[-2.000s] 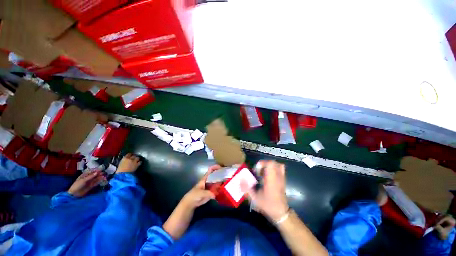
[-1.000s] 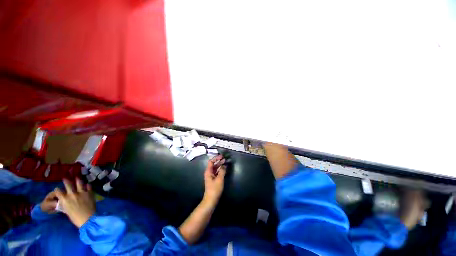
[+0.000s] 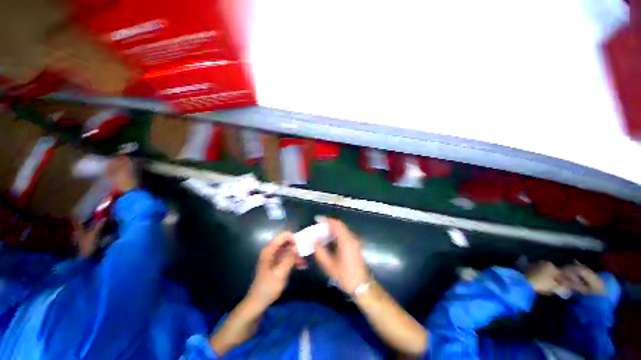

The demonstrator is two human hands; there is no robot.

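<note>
A small white slip [image 3: 311, 239] is held between my two hands over the dark bench. My left hand [image 3: 275, 266] grips its left end, and a small dark reddish bit shows at those fingertips, too blurred to name. My right hand [image 3: 343, 257], with a thin bracelet at the wrist, holds the slip's right side. A loose pile of white slips [image 3: 239, 195] lies on the bench near the pale edging strip, beyond and left of my hands.
Small red cartons [image 3: 294, 162] sit on the green belt [image 3: 337, 172]. Large red boxes [image 3: 200, 77] stand on the white shelf [image 3: 436, 77] at the left. People in blue smocks work on both sides. One slip [image 3: 457, 238] lies at right by the edging strip.
The red carton held two seconds ago is out of my hands. One second ago my hands were apart, the right reaching to the shelf edge. Now they are together on a white slip.
</note>
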